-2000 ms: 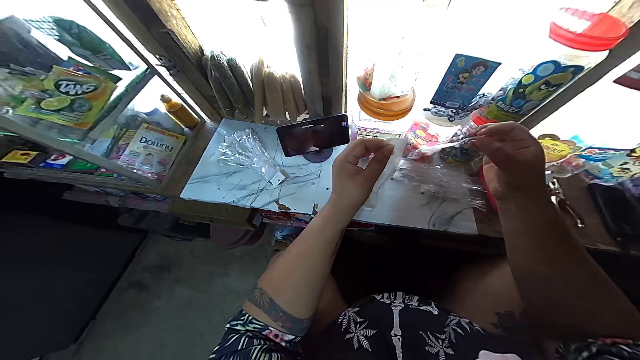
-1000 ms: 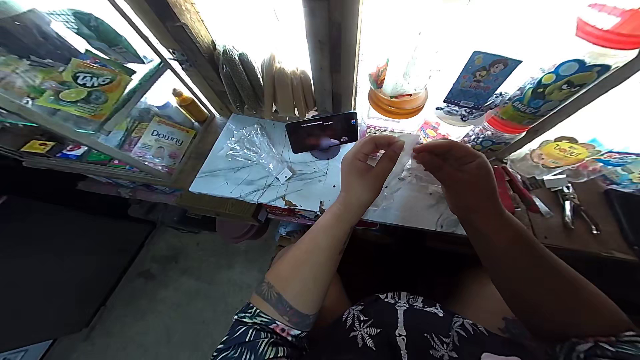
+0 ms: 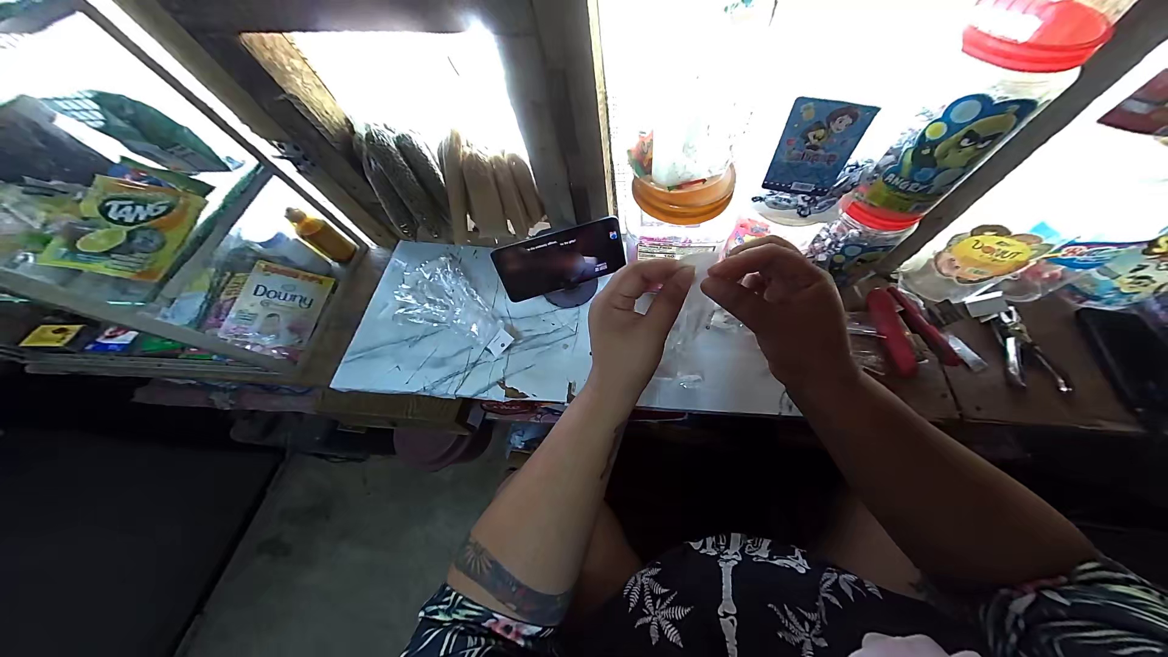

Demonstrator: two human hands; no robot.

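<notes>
My left hand pinches a thin, whitish clear plastic piece, perhaps a small bag, between thumb and fingertips. Close on its right, my right hand has thumb and forefinger on the same piece. Beneath both hands, clear plastic wrapping lies on the marbled counter. A bunch of clear plastic packets rests on the counter to the left. Between it and my left hand, a phone with a lit screen leans on a round stand.
Behind my hands are an orange-lidded jar, a blue lollipop pack and a red-lidded jar. Red-handled tools, metal pliers and a dark phone lie to the right. A glass-fronted case holds packets at the left.
My right hand has come in from the right, and its fingertips are now beside those of my left hand at the plastic piece. The red-handled tools have come into sight.
</notes>
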